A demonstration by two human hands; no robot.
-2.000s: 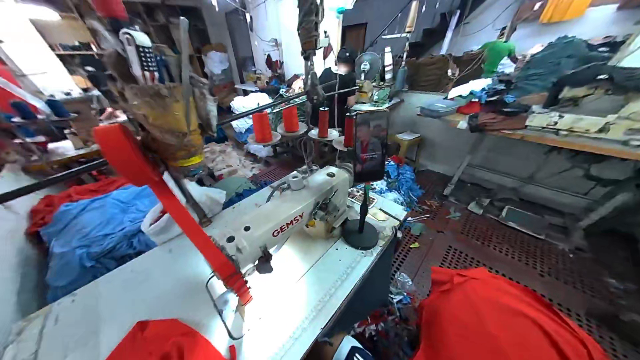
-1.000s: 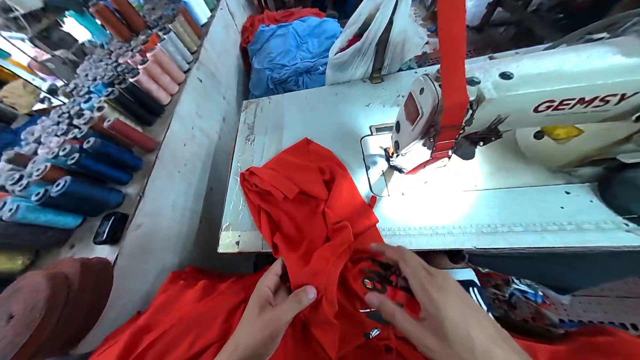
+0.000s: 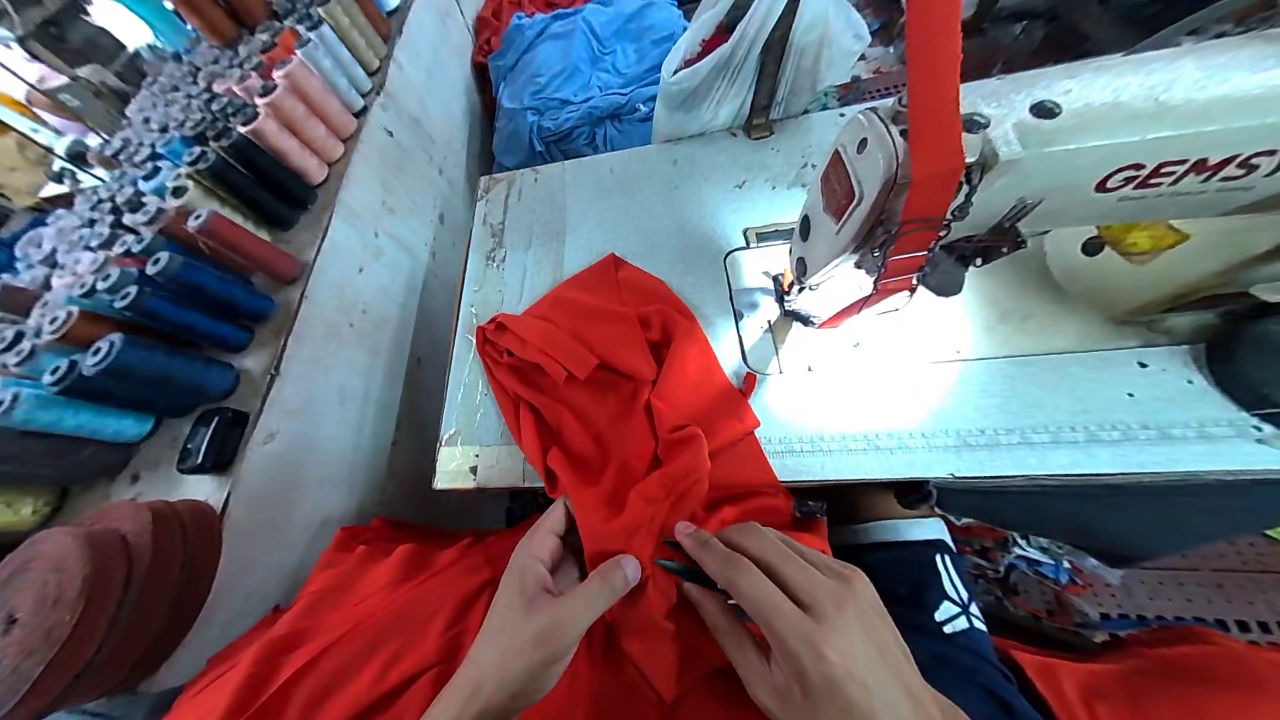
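A piece of red fabric [image 3: 640, 400] lies bunched on the sewing machine table and hangs over its front edge onto the lap. My left hand [image 3: 545, 610] pinches the fabric just below that edge, thumb on top. Close to its right, my right hand [image 3: 800, 610] is curled around a small dark tool [image 3: 690, 572], perhaps scissors or thread snips, whose tips touch the cloth; the rest is hidden by the fingers. Up and to the right of both hands is the white sewing machine head [image 3: 850, 220], with a red fabric strip [image 3: 930, 150] running down to its needle area.
Left of a low wall [image 3: 340, 300] stand many thread cones [image 3: 165, 370], a small black object [image 3: 213, 440] and rolls of dark red material [image 3: 100, 600]. Blue cloth [image 3: 585, 80] and a white plastic bag [image 3: 760, 65] lie behind the table [image 3: 570, 220].
The view has swung down from the room to the table. Since one second ago my right hand has closed in toward my left hand, with the dark tool now at the fabric between them.
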